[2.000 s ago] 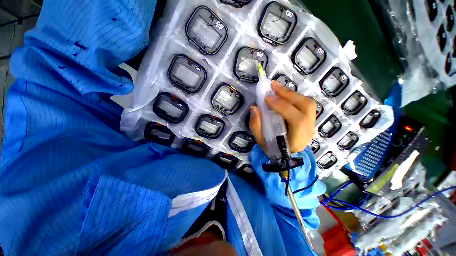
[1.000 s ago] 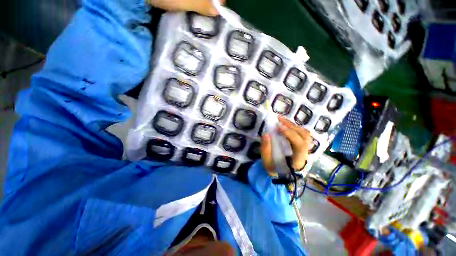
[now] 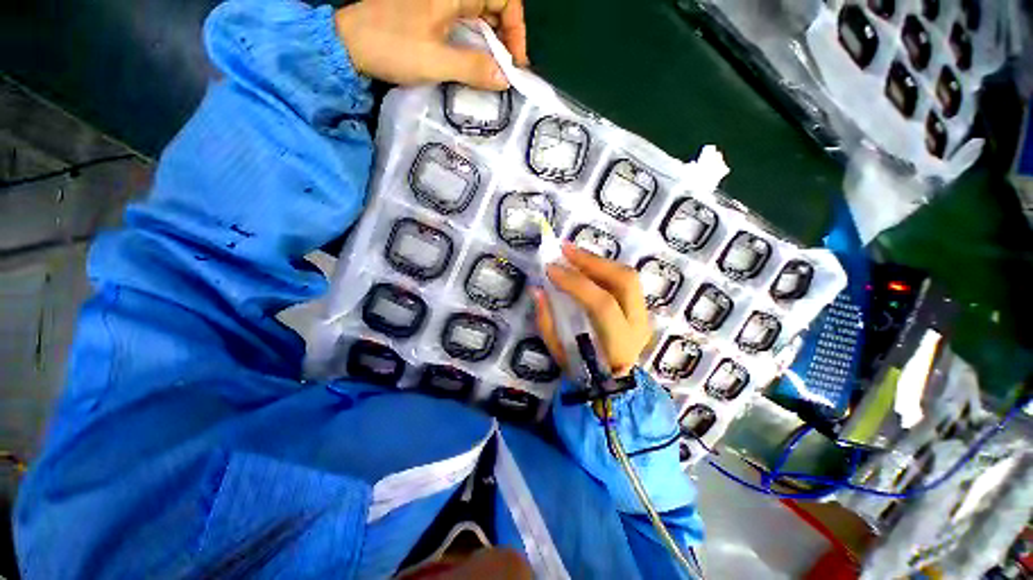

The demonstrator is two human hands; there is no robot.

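Note:
A whitish blister tray (image 3: 470, 224) with rows of black rounded-square watch housings (image 3: 495, 280) lies tilted in front of me. My left hand (image 3: 436, 40) grips the tray's upper corner between thumb and fingers. My right hand (image 3: 600, 306) holds a white translucent dispensing syringe (image 3: 575, 337) like a pen. Its pale-yellow tip is at the edge of a housing (image 3: 526, 218) in the tray's upper left part; whether it touches cannot be told. The black adapter (image 3: 597, 389) sits by my right wrist, and a beige air line (image 3: 643, 489) trails from it.
A white scrap (image 3: 707, 169) sticks up at the tray's far edge. A perforated blue panel (image 3: 824, 350) and a black controller with a red display (image 3: 897, 297) stand at right. A blue hose (image 3: 867, 491) loops below them. Another tray under clear film (image 3: 878, 85) lies upper right on green.
My left hand, out of view at first, shows at the tray's upper corner. The syringe tip has moved up and left across the tray since one second ago. The tray has shifted in view.

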